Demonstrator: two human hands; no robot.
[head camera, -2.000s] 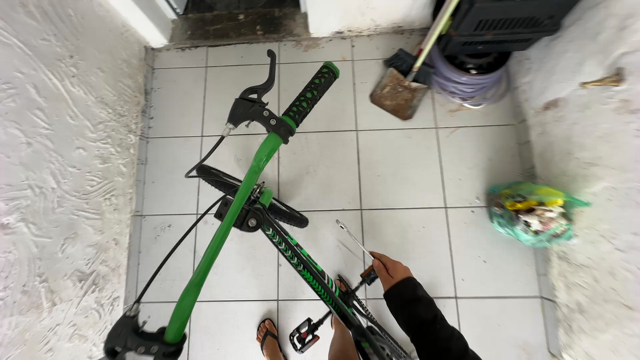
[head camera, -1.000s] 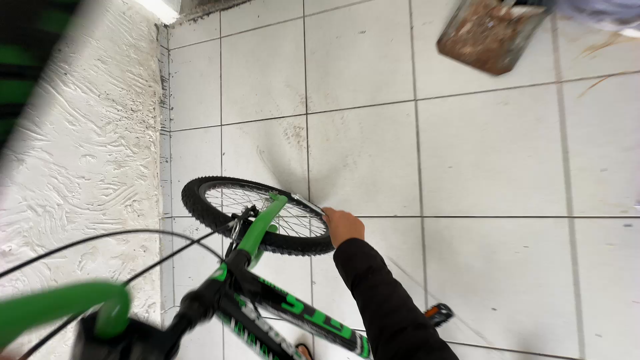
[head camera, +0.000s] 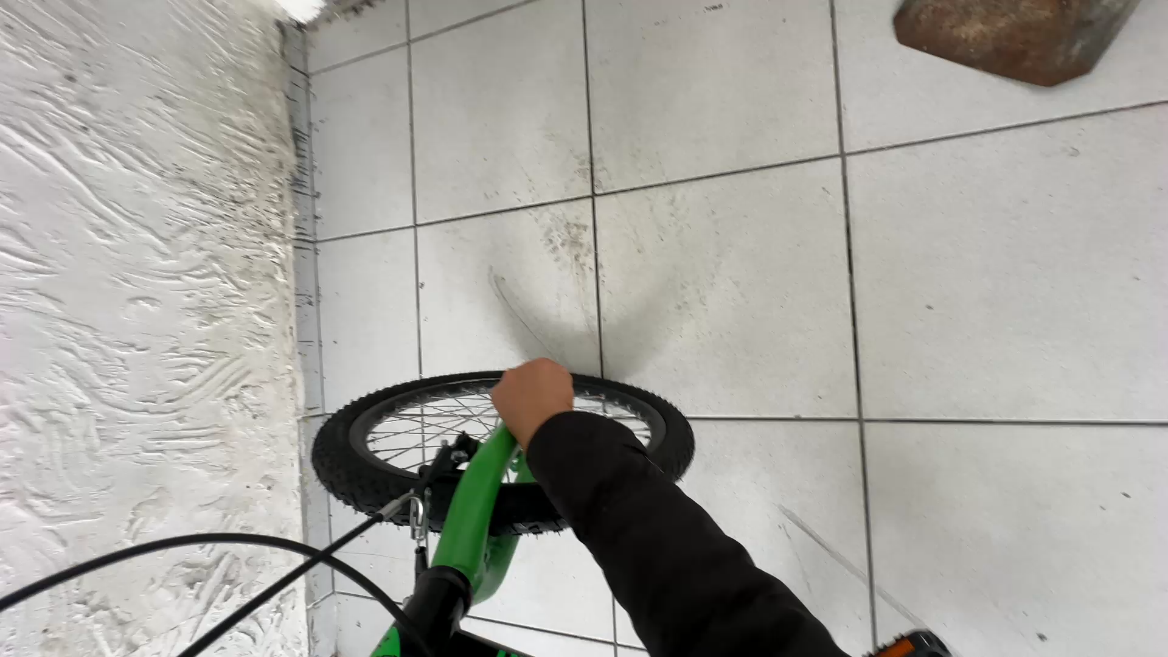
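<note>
My right hand (head camera: 533, 398), in a black sleeve, reaches from the lower right to the bicycle's front wheel, near the hub end of the green fork (head camera: 475, 500). Its fingers are curled and turned away from view, so what it holds is hidden. The knobbly black tire (head camera: 671, 443) and spoked rim lie around the hand. A brake caliper (head camera: 447, 459) sits beside the fork, with a black cable (head camera: 301, 568) curving off to the left. My left hand is outside the view.
A rough white plaster wall (head camera: 146, 319) runs along the left, close to the tire. Rusty metal dustpan (head camera: 1013, 36) lies on the white floor tiles at the upper right. A pedal with an orange reflector (head camera: 899, 646) shows at the bottom right edge.
Two seconds ago my right hand held a metal wrench beside the frame; it has since moved to the front wheel. The view has come much closer to the wheel.
</note>
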